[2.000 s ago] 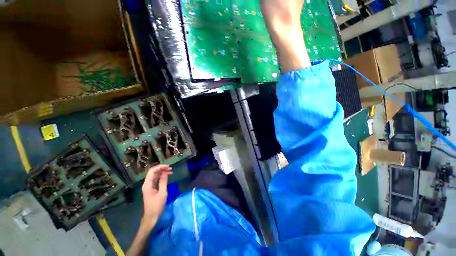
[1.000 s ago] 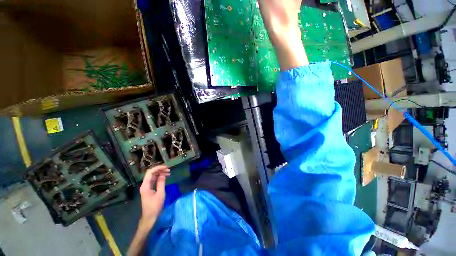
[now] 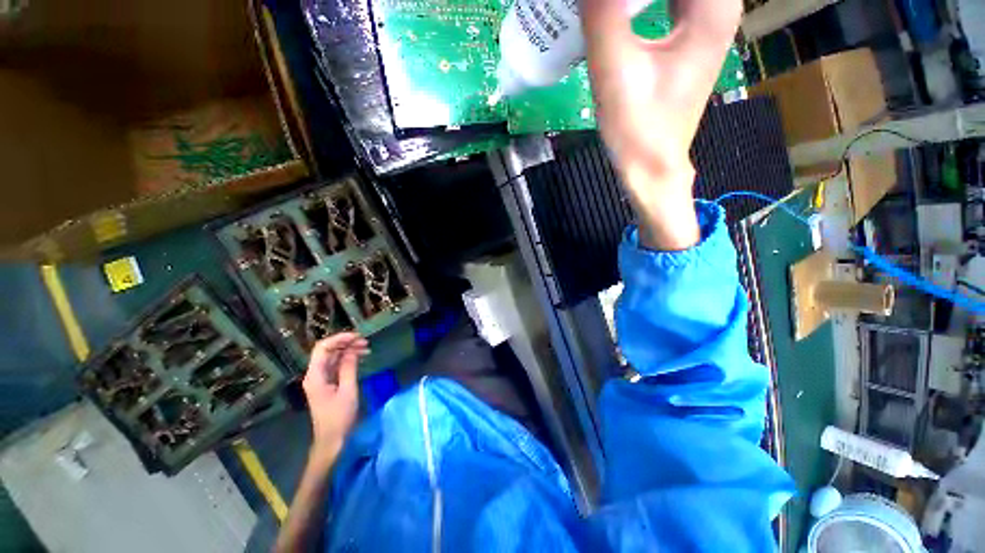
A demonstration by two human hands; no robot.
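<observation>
Green circuit board panels (image 3: 437,59) lie at the top of the view, partly covered by my right hand. My right hand (image 3: 657,92) is over them, its fingertips near or past the top edge. It holds a white squeeze bottle (image 3: 540,41) with dark print, tilted over the boards; part of the bottle is hidden by the hand or cut off. My left hand (image 3: 333,387) is low at the left, empty, with fingers loosely curled, just below a stacked carrier (image 3: 326,265) with four pockets.
A second carrier (image 3: 178,367) sits left of the first. An open carton (image 3: 162,211) with thin green strips is at upper left. A ribbed black plate (image 3: 745,151) and a silvery rail (image 3: 540,270) lie beside the boards. Another white bottle (image 3: 877,452) and a fan (image 3: 864,529) are at lower right.
The white bottle has come into view in my right hand over the boards. My right forearm has moved slightly right and down. My left hand has barely moved. The camera view has shifted.
</observation>
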